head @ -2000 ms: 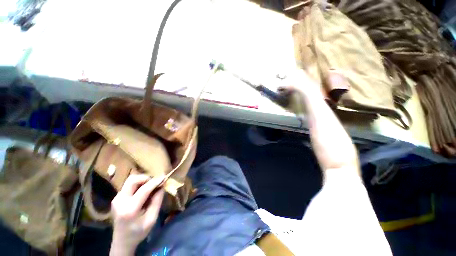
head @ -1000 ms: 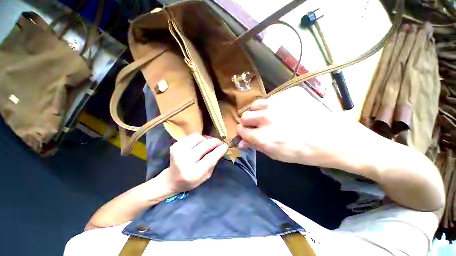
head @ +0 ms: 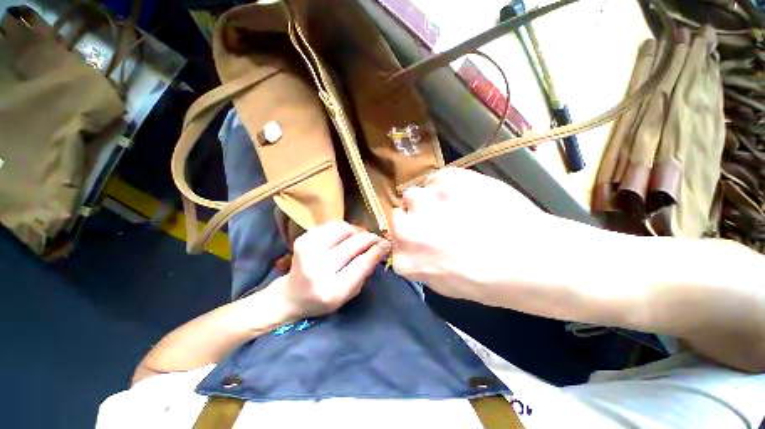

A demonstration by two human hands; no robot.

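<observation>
A tan-brown handbag (head: 304, 126) lies open-mouthed on my aproned lap. A zipper (head: 348, 138) runs along its opening towards me. My left hand (head: 331, 266) pinches the near end of the bag's top edge beside the zipper end. My right hand (head: 444, 230) grips the same edge from the right, its fingertips touching or nearly touching the left ones. The pinched part is mostly hidden by the fingers. One handle (head: 222, 205) loops out at left, the other (head: 579, 126) stretches over the bench at right. A wrapped shiny fitting (head: 404, 138) shows inside the mouth.
A hammer (head: 547, 88) lies on the white bench (head: 470, 25), beyond red strips (head: 493, 96) along its edge. Bag panels with darker corners (head: 663, 142) are piled at bench right. Another brown bag (head: 52, 126) is at far left. A yellow line (head: 151, 209) marks the dark floor.
Two seconds ago my right hand was over the bench at the hammer; now it is on the bag edge. Since one second ago both hands keep pinching, with the right fingers closer to the left.
</observation>
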